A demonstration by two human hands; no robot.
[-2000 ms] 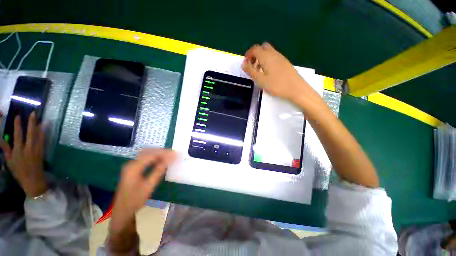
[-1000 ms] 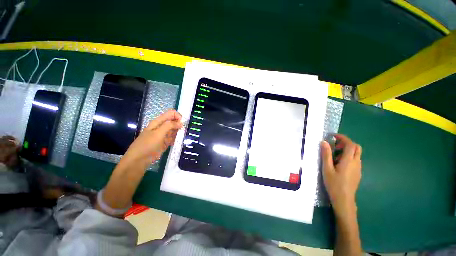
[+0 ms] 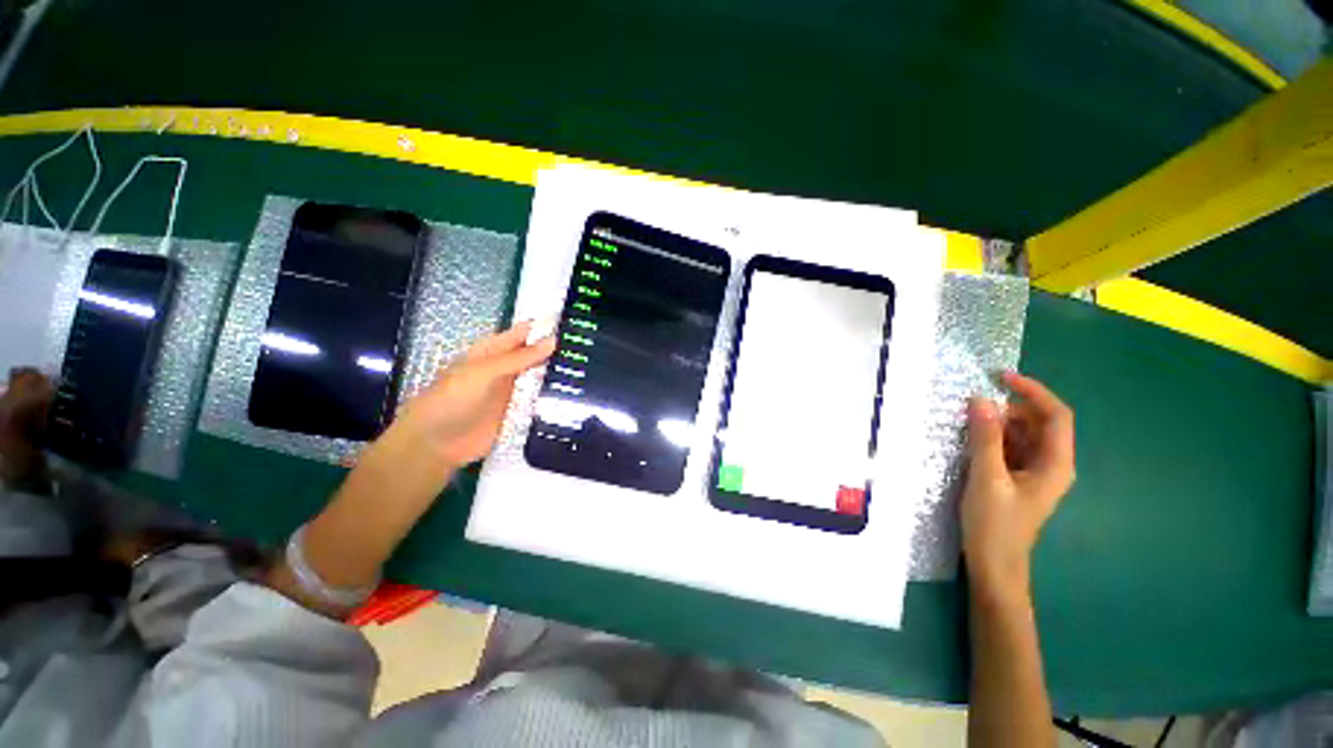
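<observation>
Two tablets lie side by side on white paper (image 3: 687, 548) over bubble wrap (image 3: 982, 329). The left tablet (image 3: 643, 358) shows a black screen with rows of small green and white text. The right tablet (image 3: 804, 395) shows a white screen, with a green square bottom left and a red square bottom right. My left hand (image 3: 468, 398) is at the paper's left edge, fingertips at the left tablet's edge; whether it grips anything is unclear. My right hand (image 3: 1019, 475) has its thumb and fingers closed on the bubble wrap's right edge.
At left, a dark tablet (image 3: 336, 322) lies on bubble wrap. Further left, a neighbour's hand (image 3: 25, 417) is beside another tablet (image 3: 110, 358) with a white cable (image 3: 179, 197). A yellow rail (image 3: 351, 135) crosses behind; a yellow post (image 3: 1170, 183) stands back right.
Both hands have come to the stack's sides; the right hand left the right tablet's top. More bubble wrap shows to the right of the paper than a second ago. The view has shifted.
</observation>
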